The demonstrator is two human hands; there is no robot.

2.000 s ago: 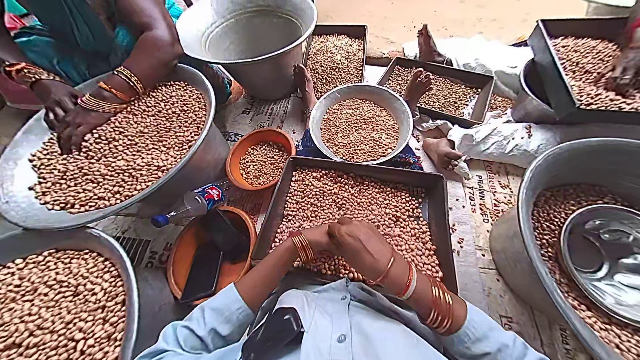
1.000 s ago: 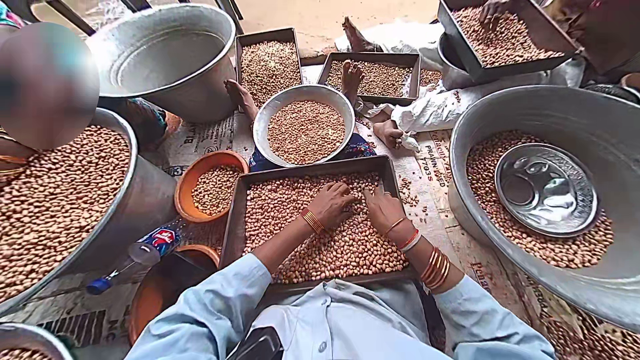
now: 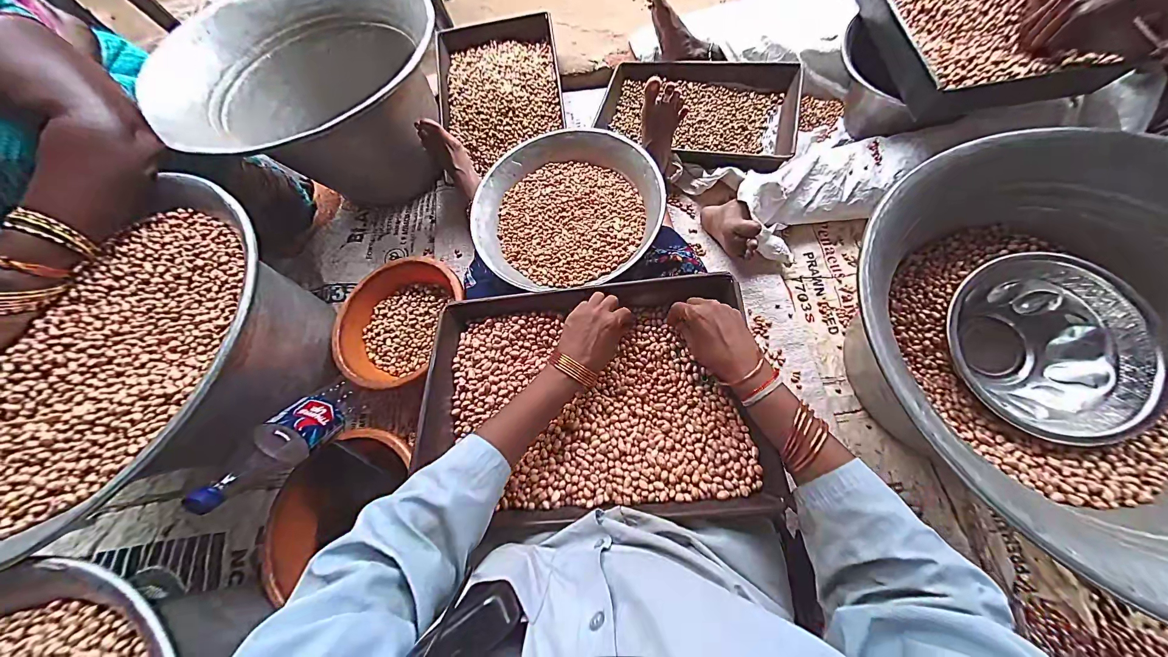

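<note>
A dark rectangular metal tray [image 3: 429, 401] full of pinkish-brown shelled nuts or beans [image 3: 630, 438] lies at my lap. My left hand [image 3: 595, 330] is on the nuts near the tray's far side, its fingers curled down. To its right, my right hand [image 3: 716, 338] rests near the far right corner, fingers bent inward. Both sets of fingertips are hidden, so I cannot tell whether they pinch any nuts. Just beyond the tray stands a round metal bowl [image 3: 484, 214] of paler nuts. An orange bowl [image 3: 351, 342] with some nuts sits at its left.
Large metal tubs with nuts stand left [image 3: 292, 319] and right [image 3: 867, 356]; the right one holds a metal plate [image 3: 1077, 356]. A plastic bottle [image 3: 278, 447] lies by a second orange bowl [image 3: 283, 529]. Other people's bare feet [image 3: 730, 228] and an arm [image 3: 73, 155] are close. Smaller trays [image 3: 698, 69] stand beyond.
Two seconds ago my hands were together over the tray's near part; now they are apart near its far side. The view has shifted between frames.
</note>
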